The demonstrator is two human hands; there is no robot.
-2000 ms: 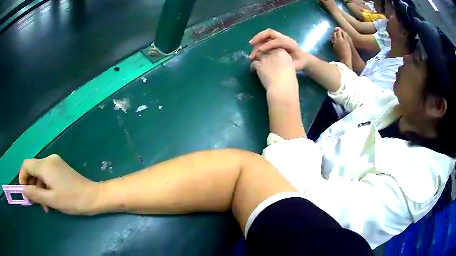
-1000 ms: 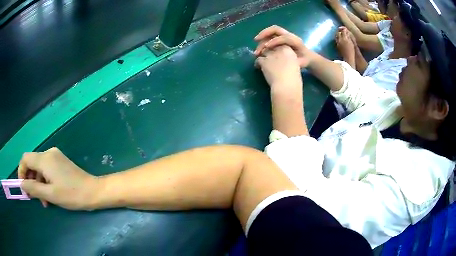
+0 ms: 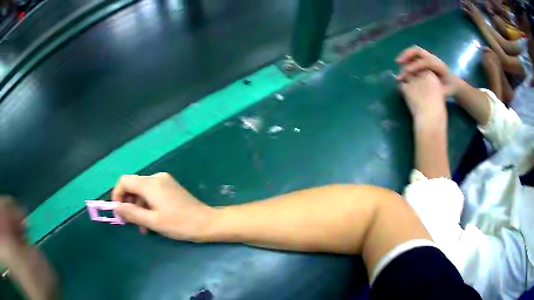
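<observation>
A pale pink rectangular plastic frame (image 3: 98, 211) is held by one end between the thumb and fingers of my right hand (image 3: 143, 202), at the left over the green table and its bright green strip. Its opening shows. My right forearm reaches in from the lower right and lies low over the table. A blurred hand, seemingly my left hand (image 3: 13, 234), is at the left edge, partly cut off and apart from the frame. Its fingers are too blurred to tell whether it holds anything.
The green table (image 3: 328, 146) has whitish worn flecks and a dark blotch at its front. A green post (image 3: 311, 35) rises from the bright green strip (image 3: 175, 129). A dark conveyor (image 3: 175, 58) curves beyond. A person's crossed hands (image 3: 426, 73) rest at the right; others sit farther back.
The view has swung left, so table, post and people appear farther right. A blurred hand has come in at the left edge. My right hand still holds the frame.
</observation>
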